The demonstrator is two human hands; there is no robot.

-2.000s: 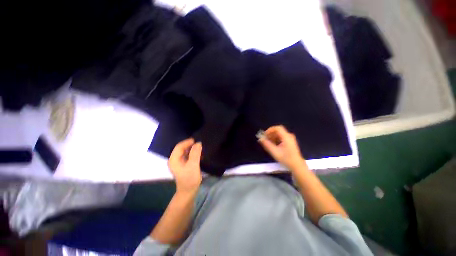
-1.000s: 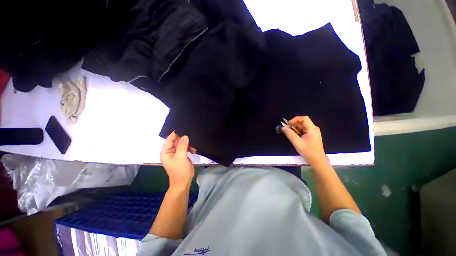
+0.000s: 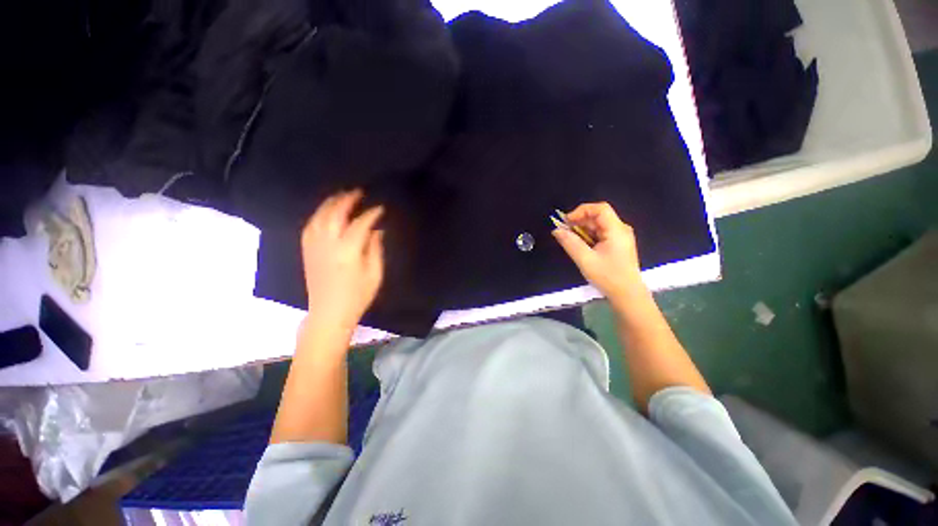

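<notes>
A black garment (image 3: 514, 154) lies spread over the front edge of the white-topped table. One round shiny button (image 3: 525, 241) shows on it, just left of my right hand. My right hand (image 3: 602, 241) holds small thread snips (image 3: 572, 228), their tips pointing up and left over the cloth. My left hand (image 3: 345, 252) lies on the left part of the garment, fingers bent and a little apart; whether it pinches cloth cannot be told.
A pile of black garments (image 3: 154, 92) fills the upper left. A beige cloth (image 3: 68, 247) and a phone (image 3: 65, 332) lie at left. A white bin (image 3: 864, 144) with black garments stands right. A clear plastic bag (image 3: 62, 431) and blue crate (image 3: 237, 457) are below the table.
My left hand has moved from the garment's front edge up onto the cloth. My right hand still holds the snips. The button beside them now shows clearly. The whole view has shifted.
</notes>
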